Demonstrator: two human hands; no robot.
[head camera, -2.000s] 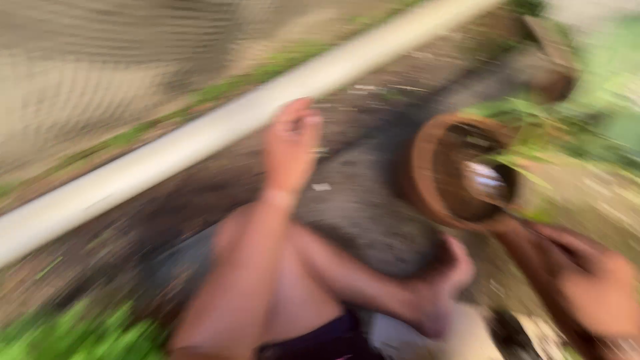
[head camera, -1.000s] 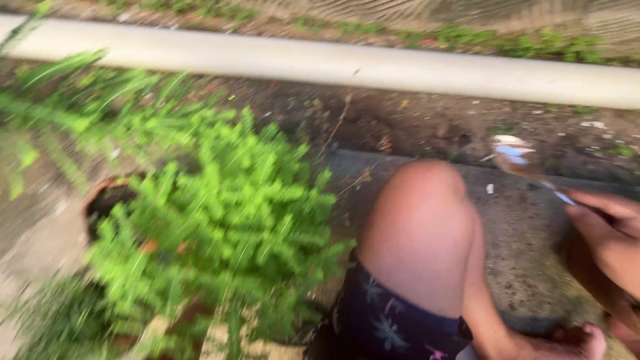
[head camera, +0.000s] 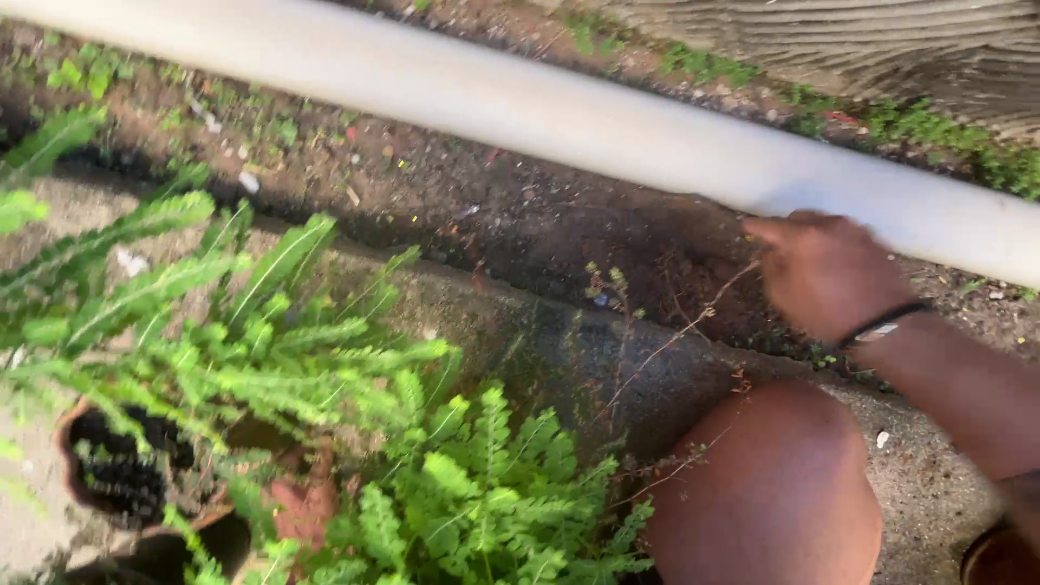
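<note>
My right hand (head camera: 829, 276), with a black band at the wrist, reaches in from the right over the dark soil strip (head camera: 569, 219), beside the white pipe (head camera: 520, 106). Its fingers are curled and blurred, with one pointing left. The tip of a thin dry stem (head camera: 691, 325) lies close to the fingers; whether they touch it or grip anything cannot be told. My left hand cannot be made out. My bent knee (head camera: 764, 487) is below the right hand. Leafy green plants (head camera: 455, 487) fill the lower left.
A concrete edge (head camera: 487, 317) runs diagonally below the soil. A scalloped clay pot (head camera: 69, 455) with dark contents stands at lower left, and a brown rim (head camera: 975, 552) shows at lower right. A ridged surface (head camera: 853, 41) and low weeds (head camera: 918, 130) lie beyond the pipe.
My right hand has moved away from the concrete to the soil beside the pipe. The small trowel-like tool it held a second ago cannot be made out now. The view has swung strongly.
</note>
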